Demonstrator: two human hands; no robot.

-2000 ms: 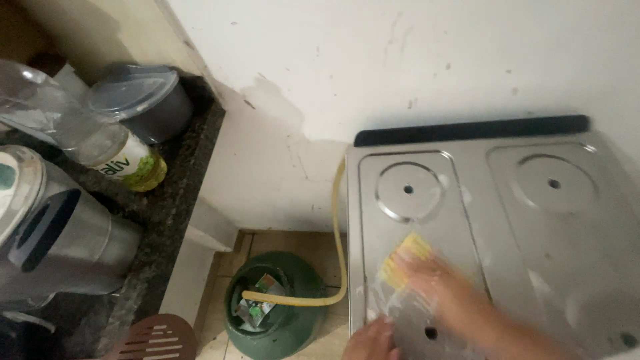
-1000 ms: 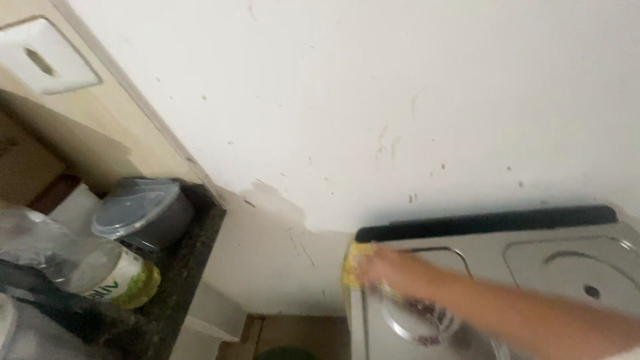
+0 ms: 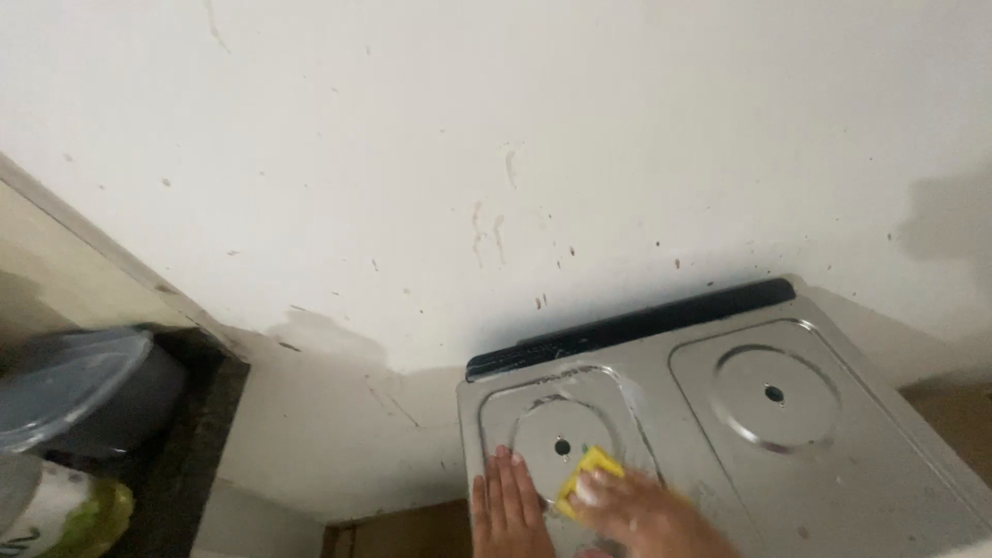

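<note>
The stainless steel top of a gas stove (image 3: 821,488) fills the lower right, with round burner recesses, each with a hole at its centre. My right hand (image 3: 632,508) holds a yellow sponge (image 3: 593,480) against the metal just below the left recess; soap suds show on the fingers. Flat on the stove top at the left lies my left hand (image 3: 508,504), fingers together and pointing away, with nothing seen in it. Wet streaks mark the surface around the left recess.
Along the stove's back edge runs a black strip (image 3: 635,322), close to the stained white wall (image 3: 542,155). A dark stone counter (image 3: 221,403) at the left bears a grey lidded plastic container (image 3: 116,387) and a labelled bottle (image 3: 77,504).
My right hand has moved with the sponge from the stove's back left corner to below the left recess. My left hand, out of view one second ago, now rests on the stove.
</note>
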